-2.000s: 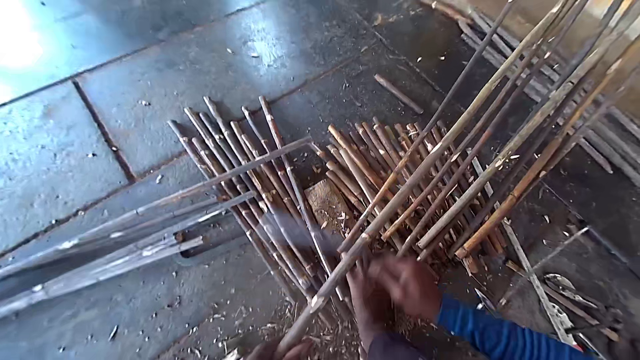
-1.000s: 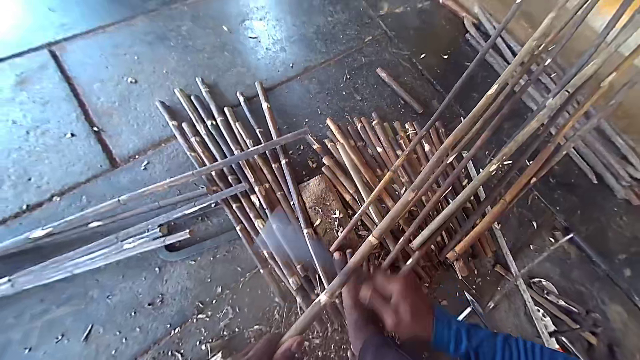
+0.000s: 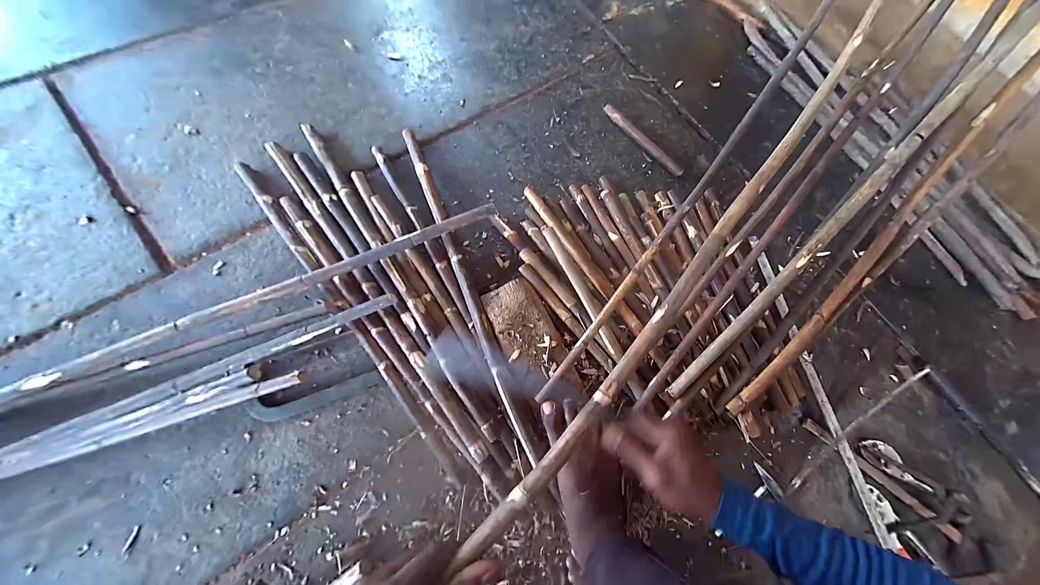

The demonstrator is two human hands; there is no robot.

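Note:
My left hand (image 3: 439, 566), partly cut off at the bottom edge, grips the lower end of a long cane pole (image 3: 520, 491), which slants up to the right. My right hand (image 3: 670, 465), in a blue sleeve, is shut on the handle of a broad-bladed knife. The motion-blurred blade (image 3: 487, 367) points left, beyond the pole. A bare foot (image 3: 591, 479) stands between the hands, partly behind the pole. Shorter cut cane pieces (image 3: 569, 252) lie in a row around a wooden block (image 3: 520, 321). Longer canes (image 3: 414, 284) lie to their left.
Several long poles (image 3: 780, 280) slant to the upper right. Split-looking lengths (image 3: 203, 313) reach in from the left over a dark shallow tray (image 3: 325, 400). More sticks (image 3: 975, 244) lie by the right wall. One loose piece (image 3: 642, 140) and scattered chips are on the stone floor.

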